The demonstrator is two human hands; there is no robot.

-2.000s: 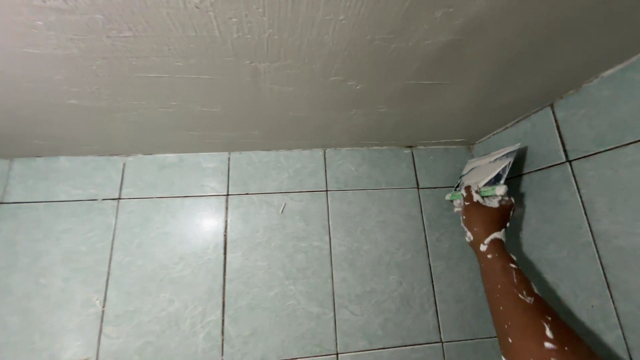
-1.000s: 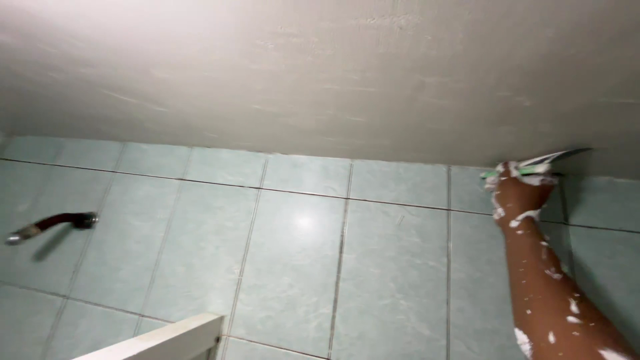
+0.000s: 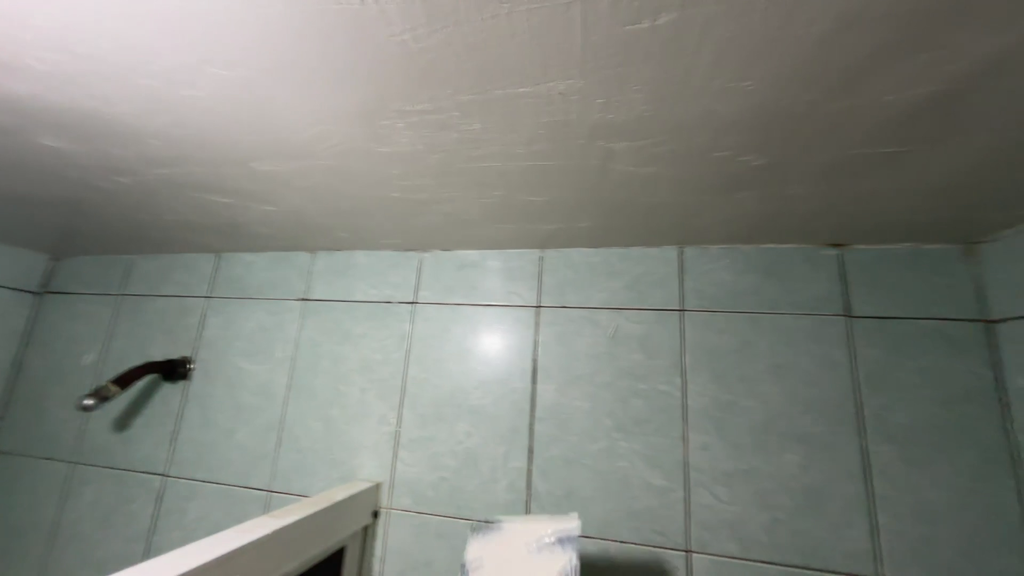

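Observation:
Neither of my hands is in the head view. At the bottom edge, right of the white frame, shows the upper part of a flat tool's blade thickly covered with white paste; whatever holds it is below the picture. A dark shadow lies on the tiles to its right. Above stretches the grey-white plastered ceiling, marked with thin ridges and streaks. It meets the green tiled wall along a straight edge.
A shower arm sticks out from the tiled wall at the left. The corner of a white frame, perhaps of a door, rises at the lower left. Wall corners stand at the far left and far right.
The hand with the green-handled blade, earlier at the ceiling's edge on the right, has gone out of view. A paste-covered blade now shows at the bottom. The view has swung left.

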